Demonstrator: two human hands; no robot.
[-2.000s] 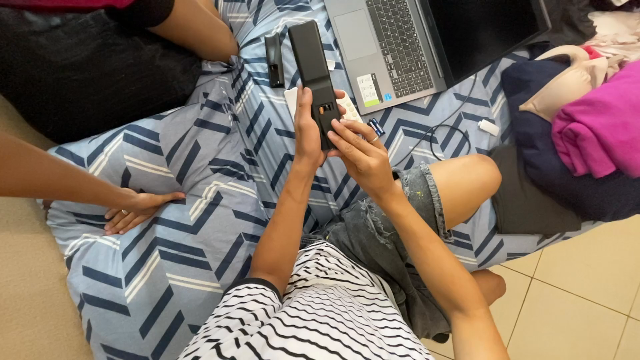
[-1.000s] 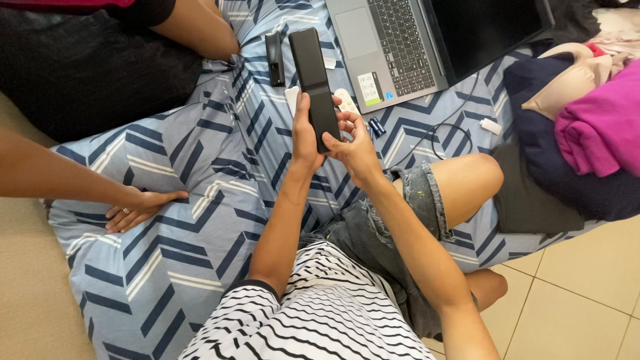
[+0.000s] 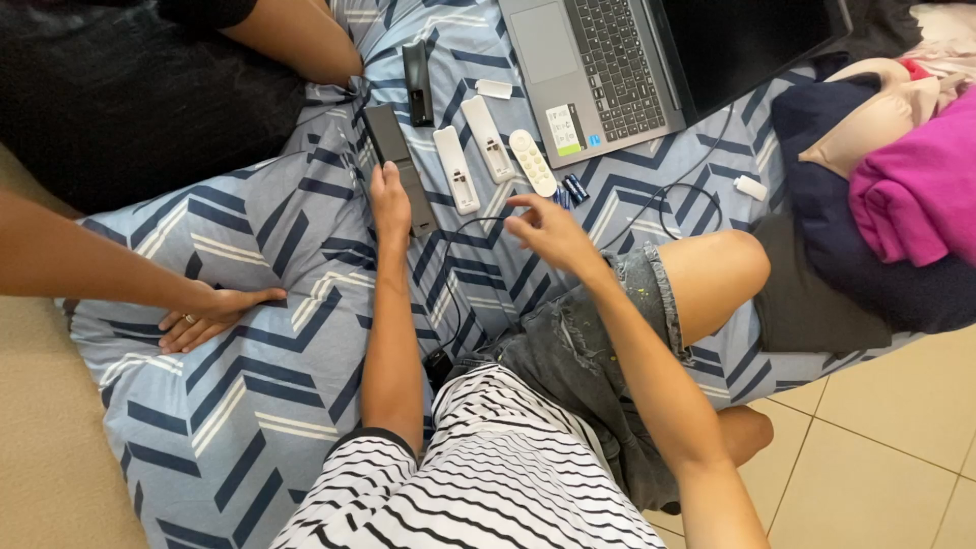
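Note:
My left hand [image 3: 391,202] grips a long dark grey case-like object [image 3: 400,171] at its side, low over the bed. My right hand [image 3: 553,232] is empty with its fingers bent and apart, just below a cream remote control [image 3: 532,162] lying buttons up. Beside it, two white remote controls [image 3: 456,169] [image 3: 488,139] show their battery compartments. A small white cover [image 3: 494,89] lies above them. Several blue batteries [image 3: 574,188] lie at the cream remote's lower end. A black remote-like piece [image 3: 417,84] lies above the grey object.
An open laptop [image 3: 545,46] stands at the upper right, with a black cable [image 3: 720,210] below it. A small white piece [image 3: 750,187] lies near folded clothes [image 3: 823,198]. Another person's hand [image 3: 202,316] rests on the patterned bedsheet [image 3: 252,419] at left, near a black cushion [image 3: 137,99].
My left hand has moved left and down with the long dark object. My right hand has come away from it and moved right. The white remotes, earlier mostly hidden, now show.

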